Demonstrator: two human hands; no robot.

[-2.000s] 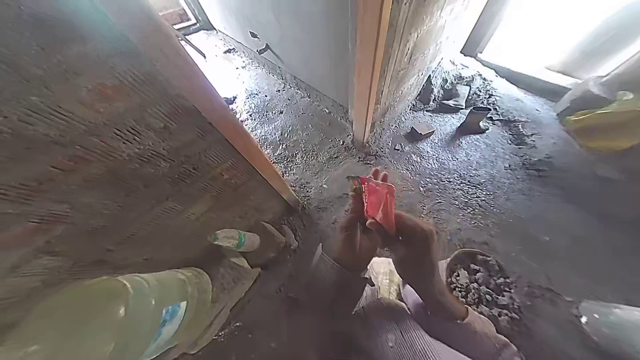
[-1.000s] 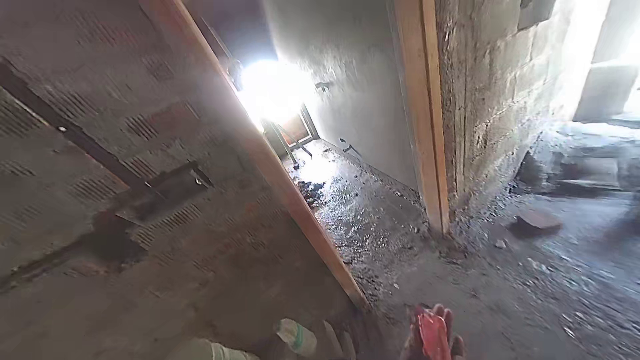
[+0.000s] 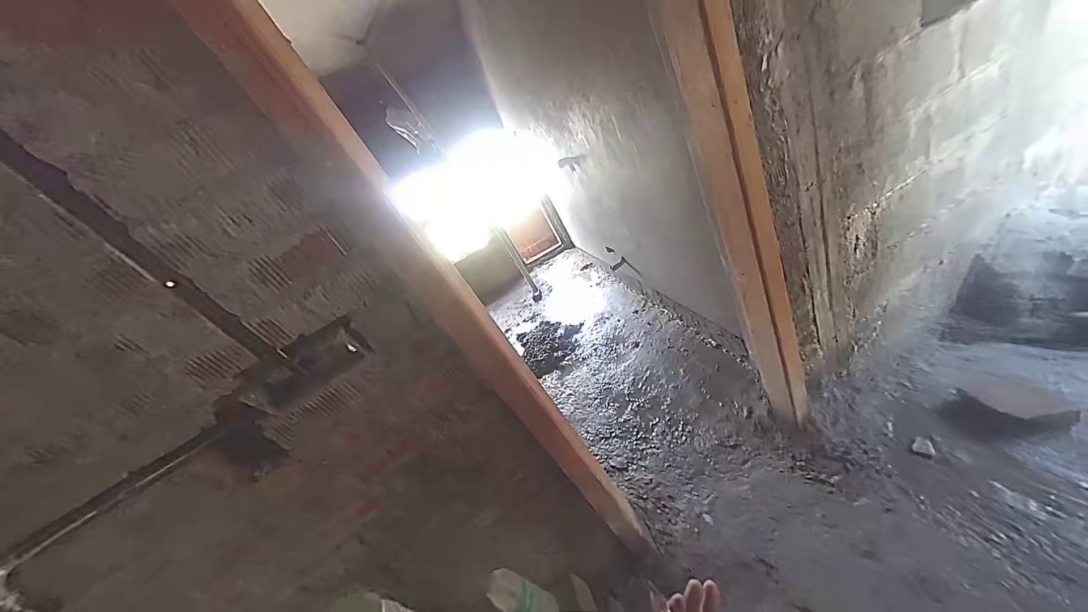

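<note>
Only the fingertips of one hand show, at the bottom edge right of centre. They point upward, close together; which hand they belong to I cannot tell. The palm, the other hand and anything held lie below the view. Left of the fingertips, the top of a plastic bottle with a green-tinted band rises from the bottom edge, below the near wooden door post.
A second wooden door post stands beyond the doorway opening. Rough ground with loose debris runs between the posts. A flat slab lies at right. The brick wall at left has cut channels and a recess.
The view has swung upward. Two seconds ago both hands were together at a red packet; one second ago it was at the bottom edge. Now only fingertips show and the packet is out of view.
</note>
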